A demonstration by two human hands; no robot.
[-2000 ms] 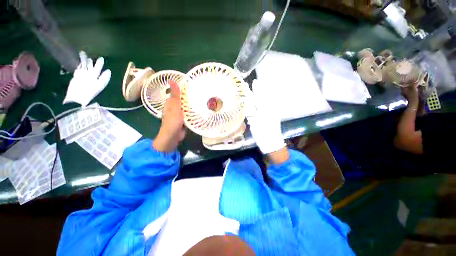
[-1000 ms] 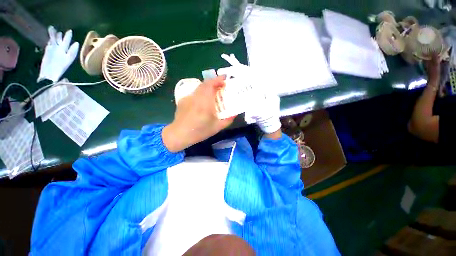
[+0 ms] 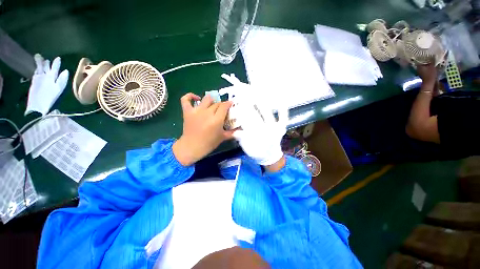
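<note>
My bare left hand [image 3: 202, 126] and my white-gloved right hand [image 3: 258, 123] meet over the bench edge. They hold a cream clip fan [image 3: 230, 122] between them; only a small slatted part shows, and the fingers hide the rest. A small pale grey-green block [image 3: 213, 96] shows just beyond my left fingertips; I cannot tell which hand touches it. Another cream clip fan [image 3: 132, 90] lies on the bench to the left, its clamp base on its left side.
White glove [image 3: 47, 84] and label sheets [image 3: 73, 147] lie left. A clear bottle [image 3: 230, 31] and bubble bags [image 3: 284, 68] lie beyond my hands. An open carton [image 3: 329, 157] with fans stands below the bench. At right, a person's hand [image 3: 427, 73] touches cream fans [image 3: 421, 47].
The fan first held upright, face showing, is now turned and mostly covered by my hands. The other fan lies farther left in view. Between the last two frames, my left fingers curl closer in.
</note>
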